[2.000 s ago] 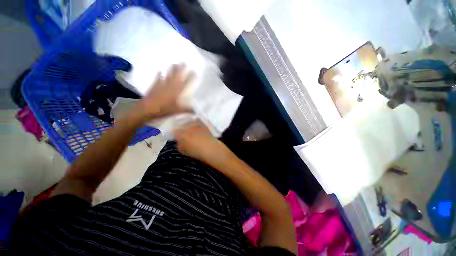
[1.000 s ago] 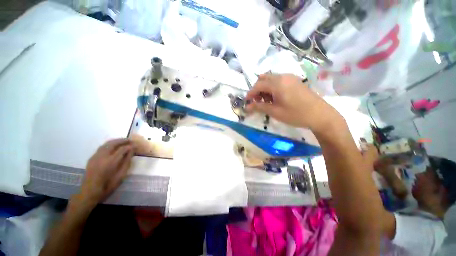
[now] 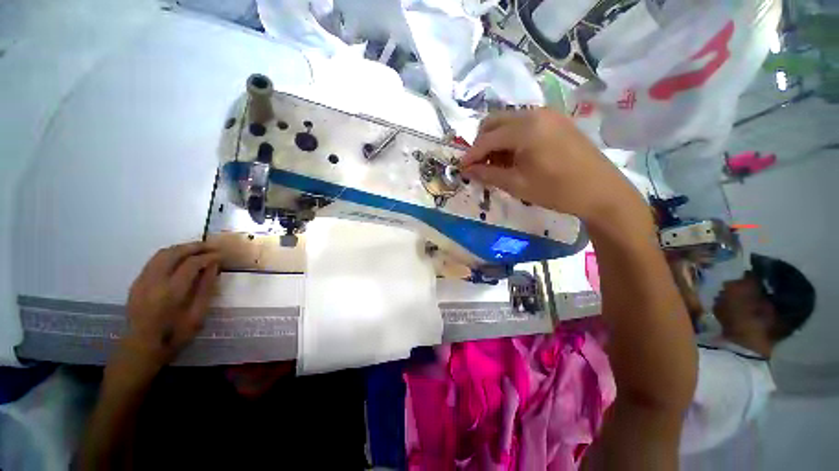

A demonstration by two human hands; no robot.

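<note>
The white and blue sewing machine lies across the middle, its blue panel lit at the right end. My right hand is at the round metal fitting on top of the machine, thumb and fingertips pinched at its edge. Whether they hold anything small cannot be told. My left hand rests by the left end of the needle plate, fingers bent, with no cloth seen in it. A white cloth piece lies right of the needle and hangs over the table edge.
The ruler strip runs along the front edge. White cloth covers the table at left. A pink cloth heap lies below right. A metal clamp is at the machine's right. Another person sits at far right.
The view has swung from basket and lap to the machine. My hands have left the white cloth bundle. Since one second ago, both hands have stayed at nearly the same places on the machine.
</note>
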